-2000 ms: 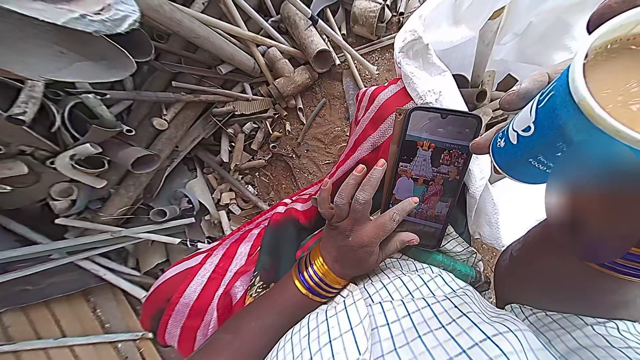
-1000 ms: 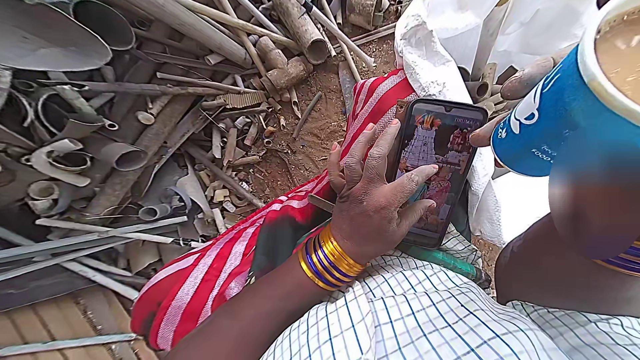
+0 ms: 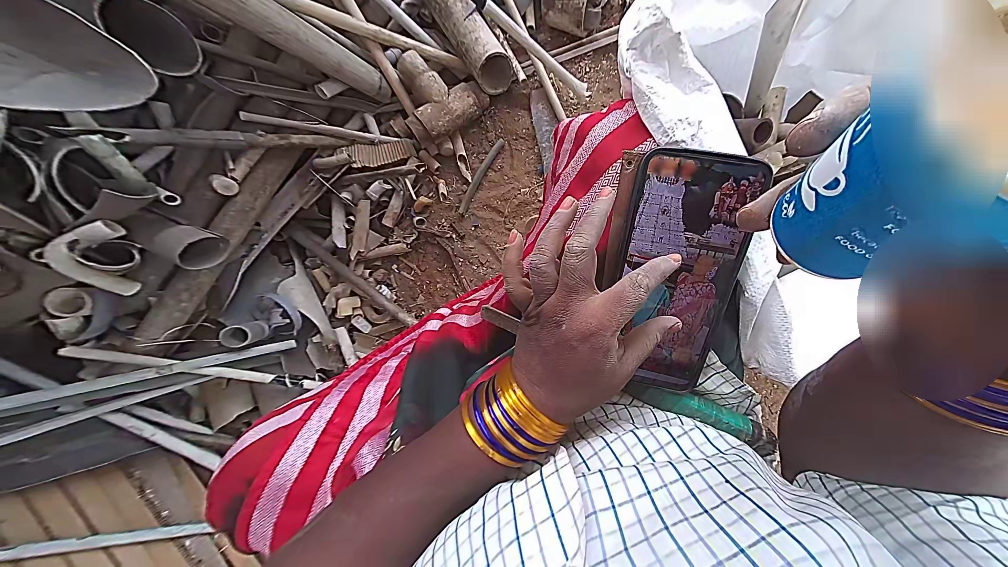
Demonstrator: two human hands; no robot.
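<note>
A smartphone (image 3: 689, 268) in a dark case with a lit picture on its screen lies over my lap. My left hand (image 3: 579, 303), with gold and purple bangles at the wrist, is spread over the phone's left side, its index fingertip at the screen. At the right, my right hand (image 3: 827, 126) is around a blue paper cup (image 3: 823, 205); its fingers show behind the cup, and the rest is blurred or hidden. Under the phone are a red and white striped cloth (image 3: 354, 409) and a checked shirt (image 3: 630, 480). A green rod-like thing (image 3: 697, 409) sits just below the phone.
A heap of scrap plastic pipes (image 3: 185, 240) and fittings covers the ground at the left. Bare soil (image 3: 492, 189) shows beside the cloth. A white sack (image 3: 681, 79) with pipe pieces stands at the upper right. Wooden slats (image 3: 71, 512) lie at the lower left.
My left hand has shifted over the phone, and its fingers reach higher beside the screen than two seconds ago. The cup stays in my right hand, raised across the upper right.
</note>
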